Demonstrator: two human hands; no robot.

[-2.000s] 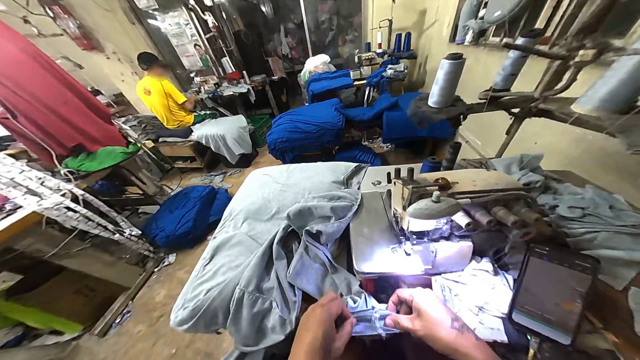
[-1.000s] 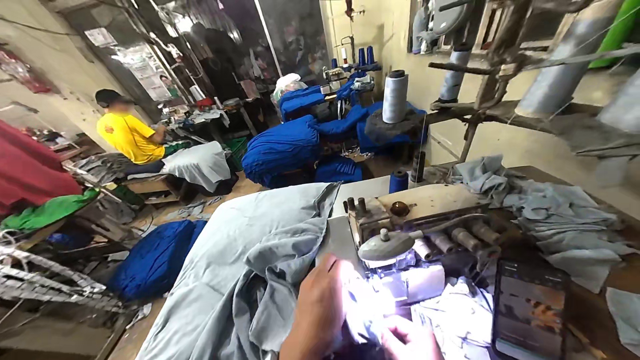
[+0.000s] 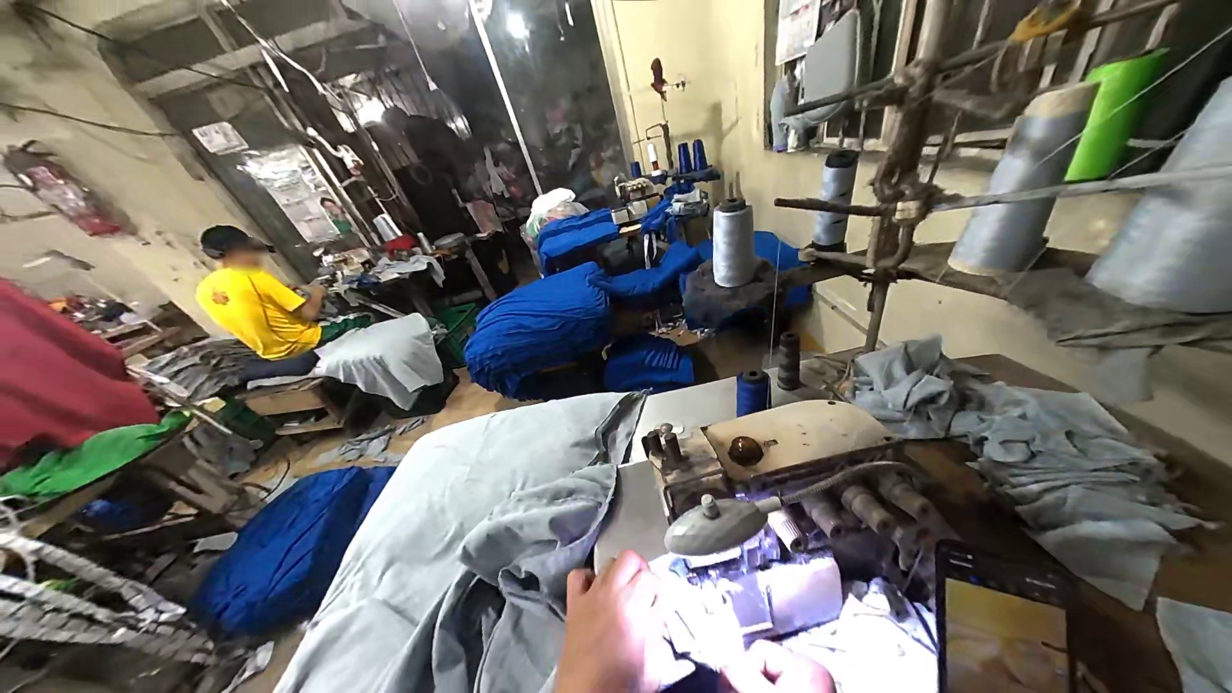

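My left hand [image 3: 608, 621] presses on light fabric at the lit sewing area of an overlock sewing machine [image 3: 799, 448]. My right hand [image 3: 778, 669], cut off by the bottom edge, has its fingers on the same fabric [image 3: 688, 616], just in front of the machine. Glare from the work lamp [image 3: 714, 526] washes out the fingertips and the cloth between them. Grey fabric [image 3: 481, 472] lies in a large heap to the left of my left hand, partly folded and rumpled.
A smartphone [image 3: 1006, 616] stands right of the machine, near grey cloth scraps [image 3: 1049, 443]. Thread cones [image 3: 1025, 178] sit on a rack at upper right. Blue fabric bundles [image 3: 539, 332] lie beyond. A person in a yellow shirt [image 3: 255, 308] sits at the far left.
Both hands have moved with the fabric from in front of the machine up to its lit sewing area. The view has swung noticeably.
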